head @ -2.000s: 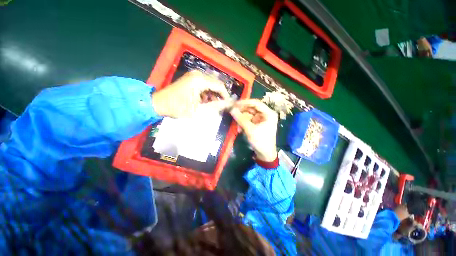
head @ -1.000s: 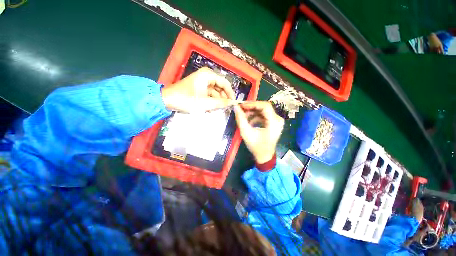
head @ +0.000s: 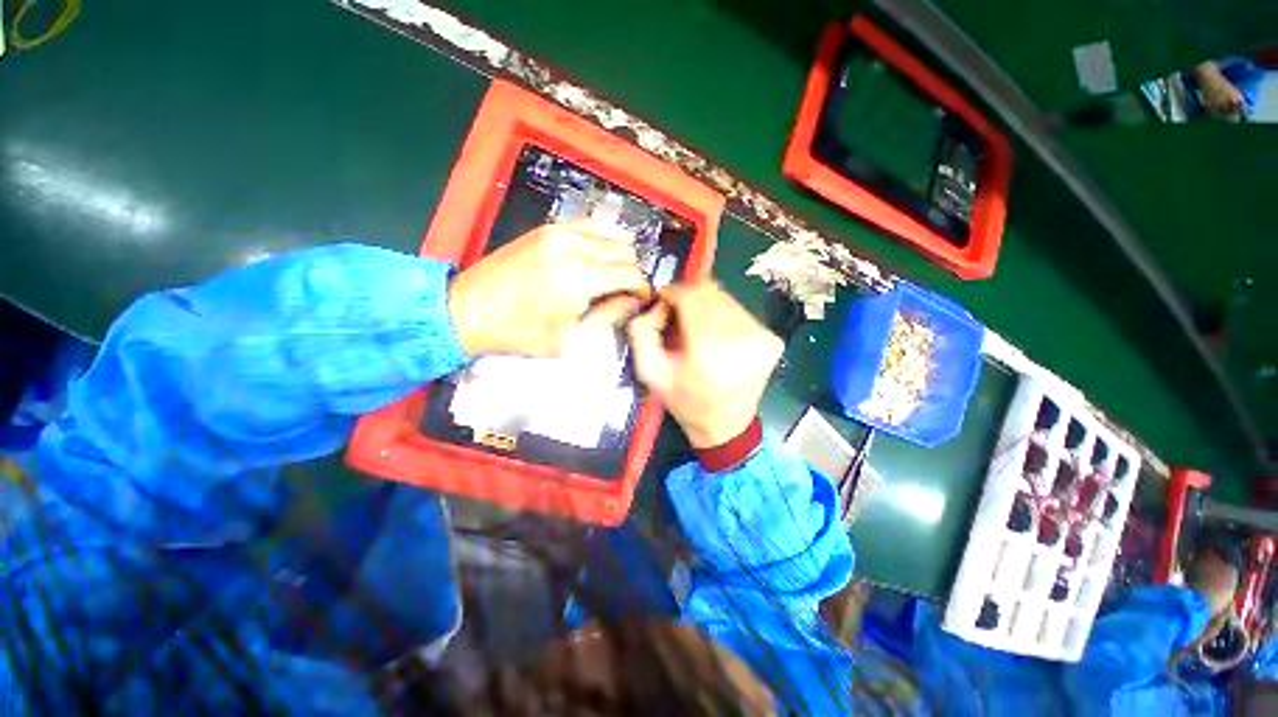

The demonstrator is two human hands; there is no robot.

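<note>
An opened tablet [head: 561, 443] lies in a red frame [head: 491, 490] on the green bench. A bright white battery [head: 540, 399] fills much of it, and a dark and silver circuit area [head: 589, 207] shows at the upper end. My left hand [head: 550, 291] and my right hand [head: 708, 362] meet over the tablet's upper right part. The fingertips are pinched close together. A small dark thing seems to show between them, but it is too small and blurred to name.
A blue bin [head: 957, 367] of small pale parts stands right, beside a cream scrap pile [head: 799, 270]. A grey sheet [head: 820, 448] lies nearer. A white compartment tray [head: 981, 567] is farther right. Another red frame [head: 824, 179] is on the conveyor. Another person's hand [head: 1214, 581] shows far right.
My hands have drawn closer together, and the fingers of my right hand have curled in more. The tablet stays in its frame. The far frame sits slightly farther right in the view.
</note>
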